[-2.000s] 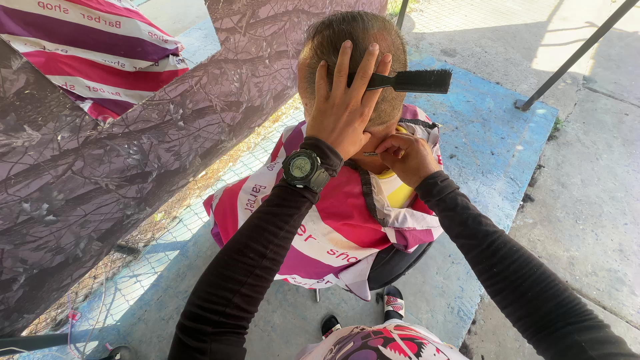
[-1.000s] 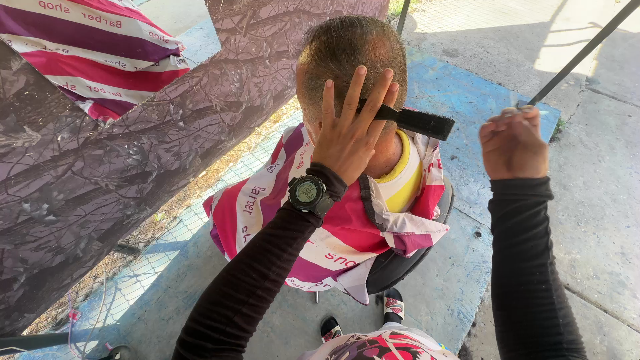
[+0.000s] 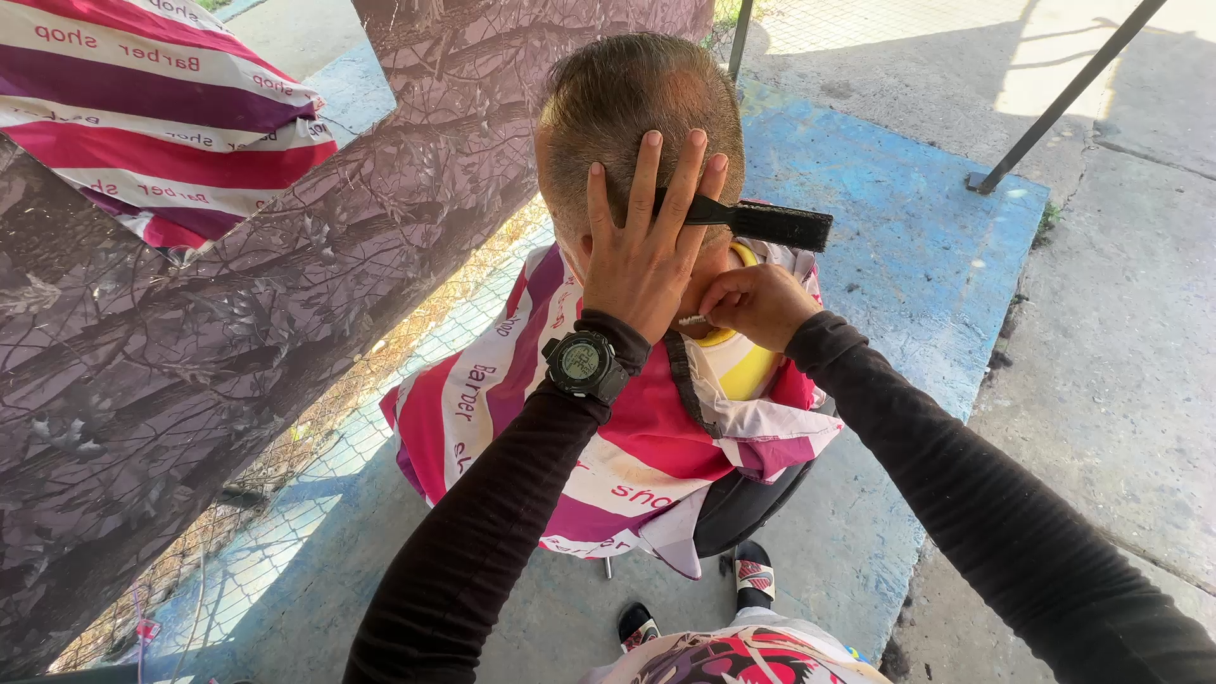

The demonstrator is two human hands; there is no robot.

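A person with short-cropped hair point(image 3: 627, 95) sits with the back of the head toward me, wrapped in a striped barber cape point(image 3: 532, 399) over a yellow collar point(image 3: 746, 370). My left hand point(image 3: 646, 247), with a digital watch point(image 3: 579, 364) on its wrist, lies spread on the back of the head. Between its fingers it holds a black neck brush point(image 3: 779, 226), whose bristle end points right. My right hand point(image 3: 760, 304) is at the neck with thumb and forefinger pinched together. A small whitish thing point(image 3: 693, 320) shows on the neck by those fingertips; what it is, I cannot tell.
The person sits on a black chair point(image 3: 750, 503) on a blue-painted slab point(image 3: 893, 218). A mirror point(image 3: 351, 85) at upper left reflects the cape, against a patterned sheet point(image 3: 237, 332). Metal posts point(image 3: 1064, 104) stand behind and at right. My slippers point(image 3: 755, 575) show below.
My right hand was at the neck, then out to the right away from the person, and is now back at the neck. My left hand has stayed on the head with the brush.
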